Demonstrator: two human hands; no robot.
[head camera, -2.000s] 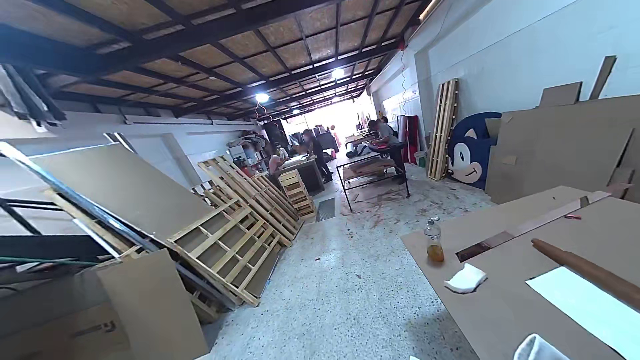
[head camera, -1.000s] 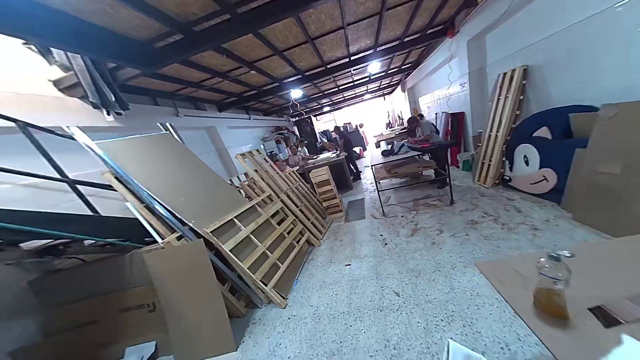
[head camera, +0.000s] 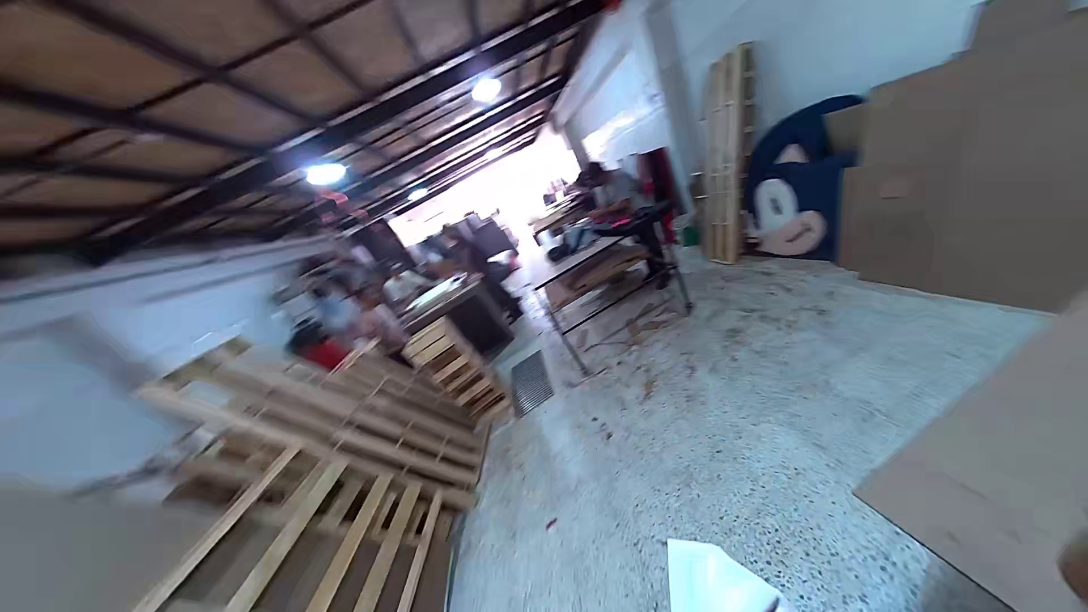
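Observation:
Neither my left hand nor my right hand can be made out. A white sheet (head camera: 718, 578), folded or bent, juts in at the bottom edge; what holds it, if anything, is out of frame. At the lower right lies the corner of a brown board tabletop (head camera: 977, 476). A small blurred brown shape (head camera: 1075, 563) shows at the right edge over it, too cut off to identify.
Slatted wooden frames (head camera: 340, 510) lean at the left beside a stacked wooden crate (head camera: 455, 365). A metal-framed table (head camera: 595, 263) stands ahead, with people around the benches beyond. Large brown boards (head camera: 960, 178) and a blue cartoon-character cutout (head camera: 799, 191) rest against the right wall.
The view has tilted and moved strongly. The glass bottle with amber liquid, seen on the board tabletop before, is no longer visible. The white sheet shows more at the bottom.

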